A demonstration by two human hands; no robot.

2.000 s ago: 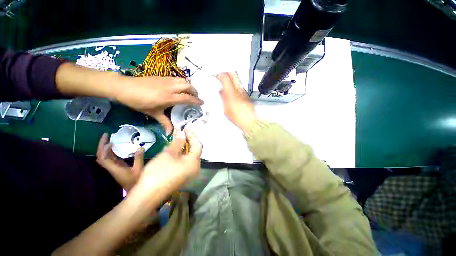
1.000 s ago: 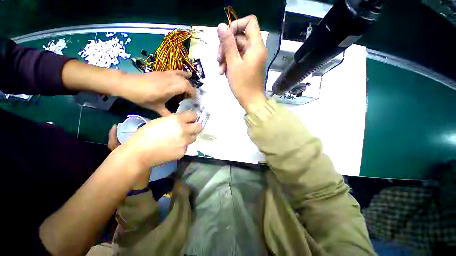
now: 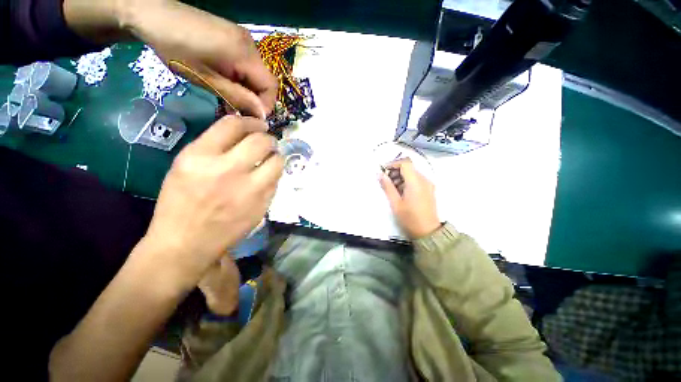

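Note:
My right hand (image 3: 412, 198) is over the white sheet (image 3: 478, 201), fingers curled and fingertips at a faint round white item (image 3: 403, 153). A tiny dark spot shows at the fingertips; I cannot tell whether it is held. My left hand (image 3: 222, 287) is low, below the bench edge, partly hidden by another person's forearm; its grip is hidden. A translucent housing (image 3: 297, 158) lies on the sheet's left part.
Another person's hands (image 3: 213, 186) hold an orange wire (image 3: 201, 78) at left. Behind are a wire bundle (image 3: 278, 56), loose white pieces (image 3: 153, 74) and housings (image 3: 149, 125). A black screwdriver (image 3: 485, 74) hangs before the pale feeder box (image 3: 418, 89).
My right hand has come down from its raised position with orange wire, which no longer shows there. My left hand has moved down and right. The other person's hands have moved up, with a wire between them.

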